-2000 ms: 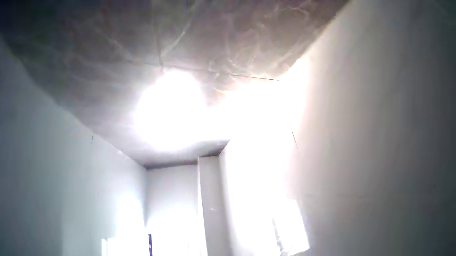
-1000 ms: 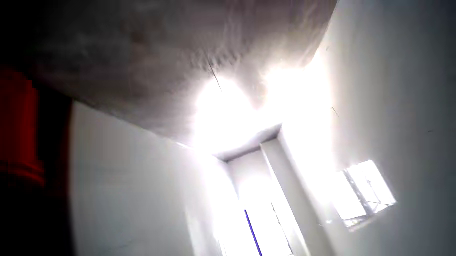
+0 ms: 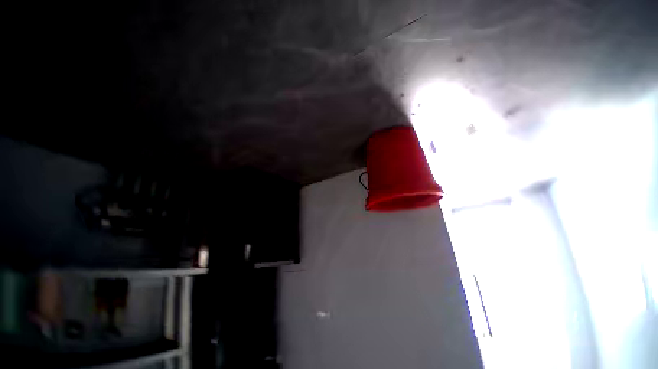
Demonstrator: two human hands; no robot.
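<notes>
Neither of my hands is in the picture. A red bucket-shaped object shows near the middle, high against a pale wall, its wide rim downward. A thin dark loop, perhaps a handle, shows at its left side. Nothing is seen touching it by hand. What holds it up cannot be told.
A pale-framed rack with small blurred items, orange, green and dark, stands at the lower left. A dark block is beside it. The pale wall is in the middle. A grey marbled surface spans the top. Strong glare fills the right.
The view has swung: the red bucket-shaped object, rack and dark block now show. The dark red patch at the left edge a second ago is gone from there, and the barred window at the right is gone.
</notes>
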